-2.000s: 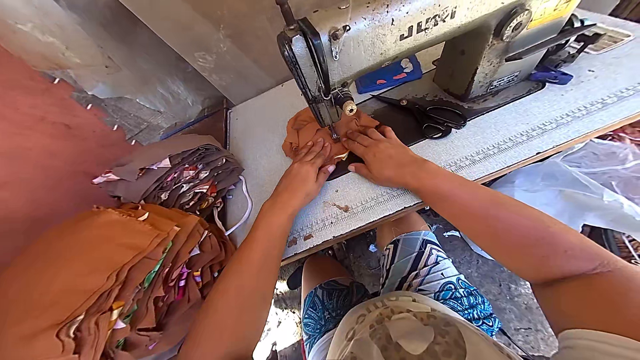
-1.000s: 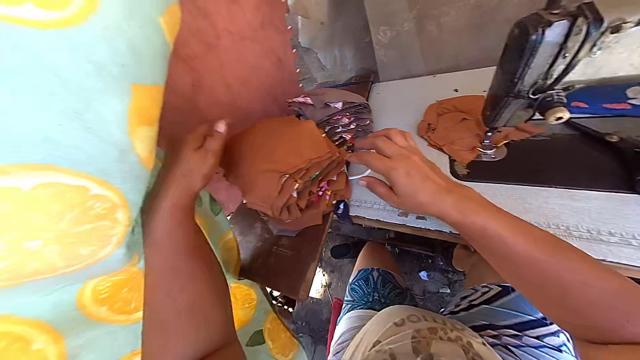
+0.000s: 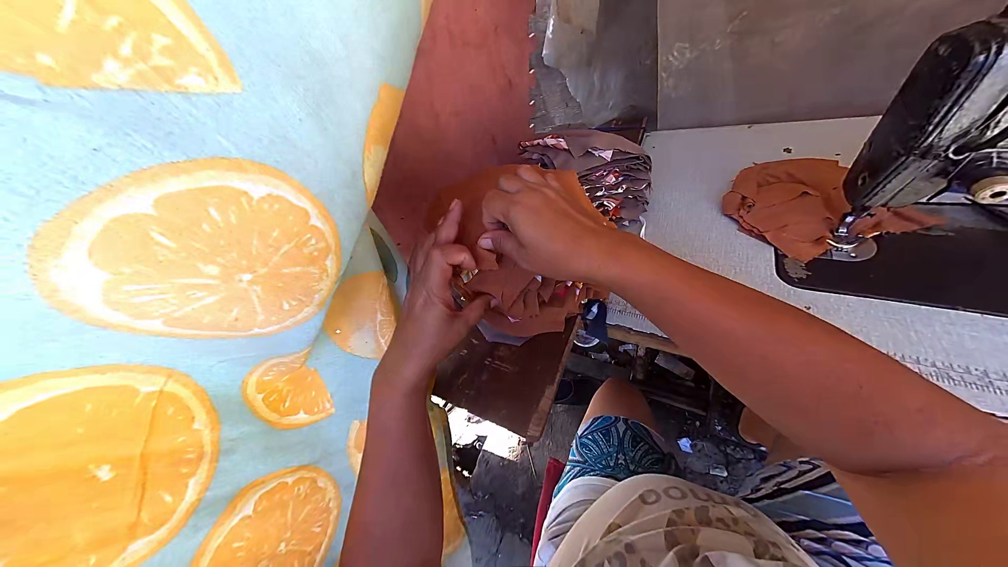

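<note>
A stack of rust-brown fabric pieces (image 3: 524, 291) lies on a dark board left of the sewing table. My left hand (image 3: 441, 291) is at the stack's left edge, its fingers bent around the fabric there; a small shiny thing shows between them, too unclear to name. My right hand (image 3: 543, 224) rests over the top of the stack with curled fingers; whether it pinches a layer is hidden. Behind lies a pile of grey-brown pieces (image 3: 610, 169) with patterned bits. Another bunched rust-brown piece (image 3: 787, 201) sits at the presser foot (image 3: 846, 236) of the sewing machine (image 3: 929, 110).
A cloth printed with orange slices (image 3: 354, 197) hangs close on the left, beside a reddish cloth (image 3: 472, 94). The white sewing table (image 3: 693, 173) with a printed ruler edge stands at right. The dark board's edge (image 3: 543, 394) juts out near my knees.
Both hands have left the fabric at the machine's needle and come to the rust-brown stack. Since one second ago, my right hand has moved left onto the stack. The view has swung left.
</note>
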